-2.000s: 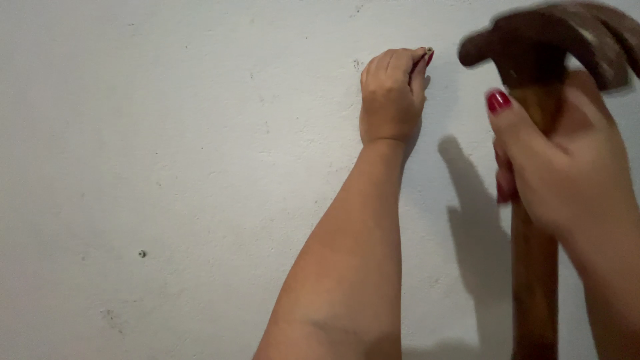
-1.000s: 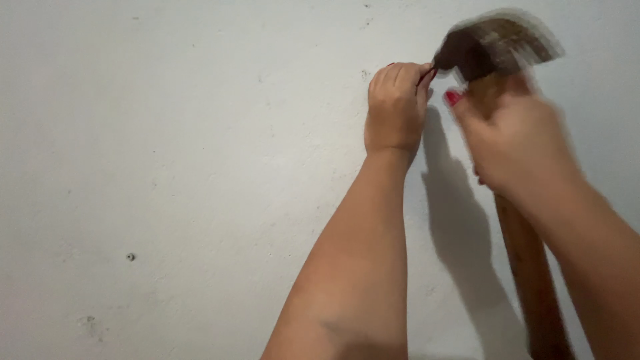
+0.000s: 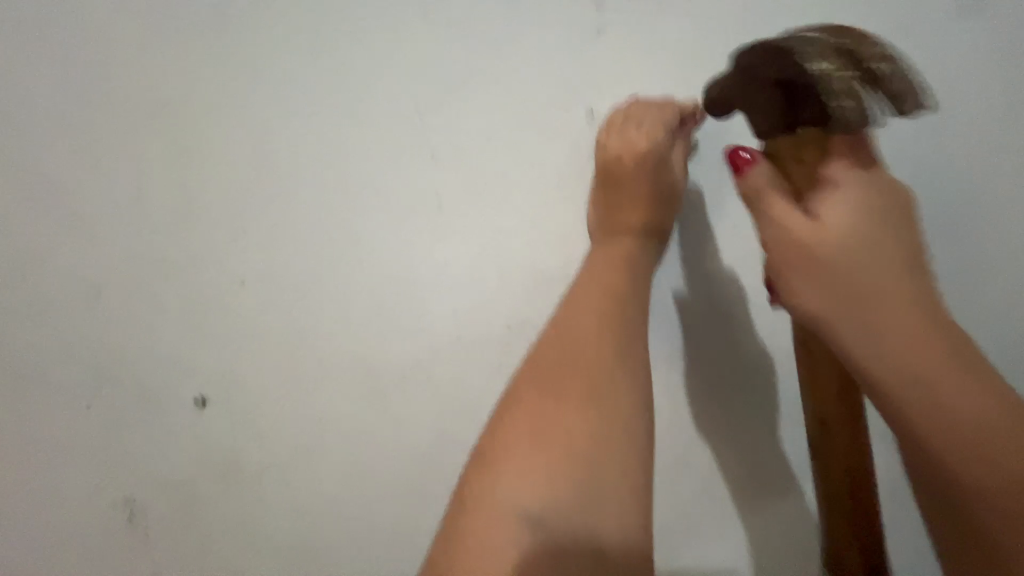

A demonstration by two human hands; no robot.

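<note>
My right hand (image 3: 848, 232) grips a claw hammer (image 3: 780, 88) high on its wooden handle, just under the dark metal head. The head is blurred, its striking face turned left and its claw to the right. Close by on the left, my left hand (image 3: 640, 172) is raised against the white wall (image 3: 360, 240), with its thumb and fingertips pinched together. The hammer's face is at or very near those fingertips; whether they touch cannot be told. Whatever small thing the fingertips may pinch is too blurred and hidden to name.
The wall fills the view behind both arms. It bears a small dark hole or mark (image 3: 200, 402) at the lower left and a faint scuff (image 3: 130, 509) below that. A shadow of the hand and hammer falls between the forearms.
From two seconds ago to one second ago, the hammer moved left to the left hand's fingertips. It is still close to them now, in my right hand. My left hand has kept its pinched pose.
</note>
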